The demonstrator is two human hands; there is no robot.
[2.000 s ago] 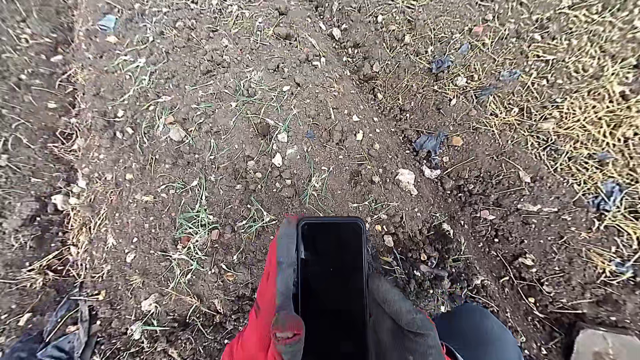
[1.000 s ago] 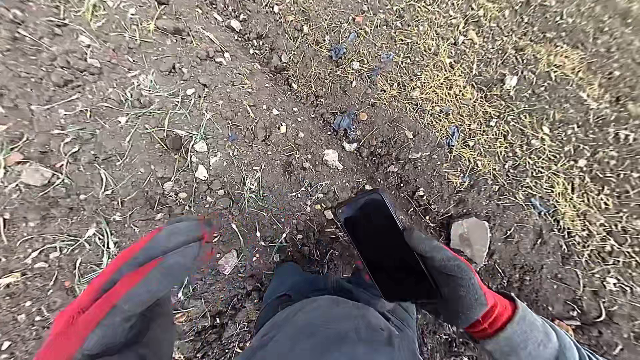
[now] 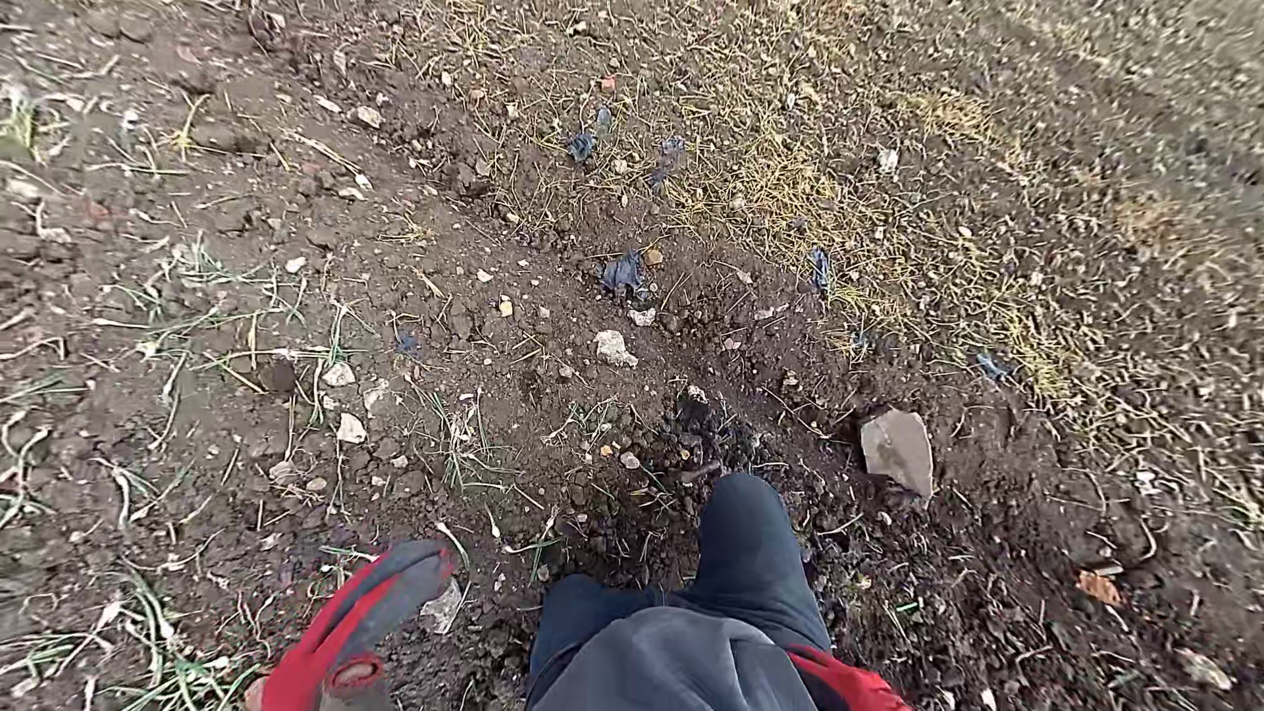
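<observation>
My left hand (image 3: 370, 622), in a red and grey work glove, is at the lower left above the soil. Its fingers point up and to the right, the thumb lies apart from them, and nothing is in it. Of my right hand (image 3: 844, 681), only a red part of the glove shows at the bottom edge, beside the grey top; its fingers and anything in them are hidden. Green onion-like seedlings (image 3: 163, 647) lie on the soil left of my left hand. No phone is visible.
My dark-trousered knees (image 3: 752, 543) rest over the soil. A flat stone (image 3: 897, 451) lies to their right, a pale stone (image 3: 614, 348) ahead. Blue plastic scraps (image 3: 623, 275) and dry yellow stems (image 3: 770, 188) are strewn farther off. Seedlings (image 3: 464, 439) lie ahead on the left.
My right hand, which held the phone a second ago, has drawn back to the bottom edge beside my body, and the phone is out of sight. My left hand came off the phone earlier.
</observation>
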